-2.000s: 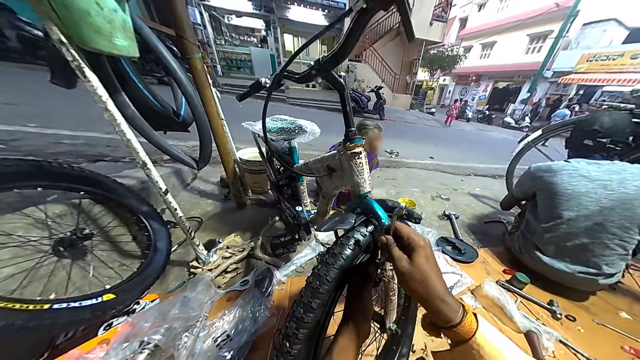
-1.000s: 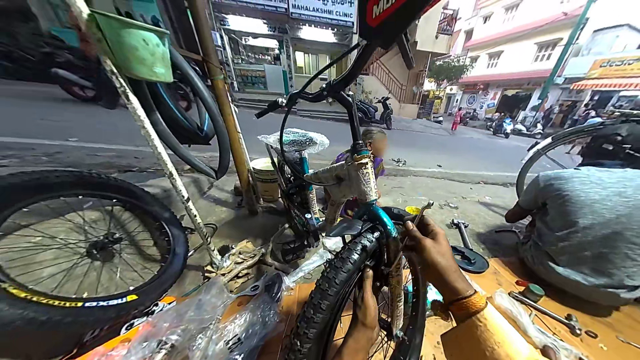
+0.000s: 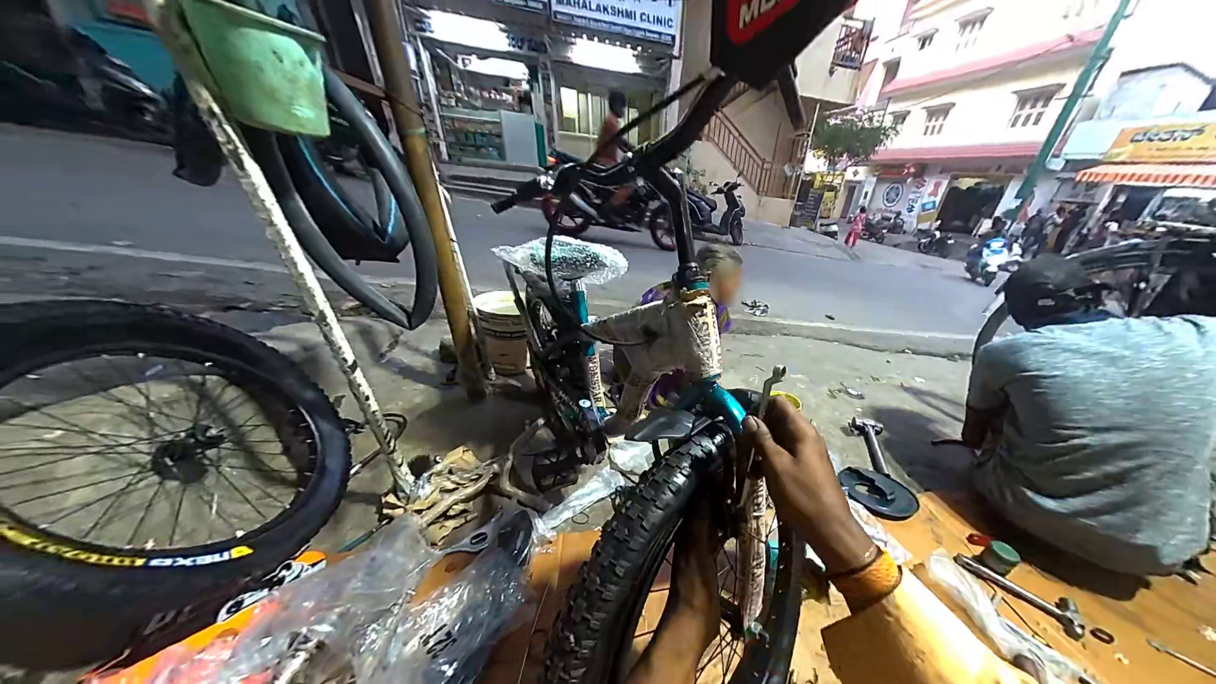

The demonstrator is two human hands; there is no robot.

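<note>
A bicycle with a teal fork crown (image 3: 725, 404) and wrapped head tube stands before me. Its knobby front tire (image 3: 617, 560) points toward me. My right hand (image 3: 803, 465) is at the top of the fork's right side, with a metal spanner (image 3: 771, 391) between thumb and fingers, its end pointing up. My left hand (image 3: 698, 560) reaches up between the spokes behind the tire, its fingers hidden by the tire and fork, so I cannot tell what they hold. A black mudguard piece (image 3: 662, 425) sits just above the tire. Paper wrapping covers the fork leg (image 3: 753, 560).
A large loose wheel (image 3: 180, 461) stands at left beside a leaning pole (image 3: 285, 237). Clear plastic wrap (image 3: 427, 589) lies in front. A person in a grey shirt (image 3: 1092, 427) sits at right, near a hammer (image 3: 869, 445), a black disc (image 3: 879, 492) and a long wrench (image 3: 1021, 594). Another person (image 3: 719, 275) is behind the bicycle.
A motorcycle with a rider has come into view on the road behind the handlebar. The seated person's head now shows at right. My right hand stays at the fork crown, the spanner now more upright.
</note>
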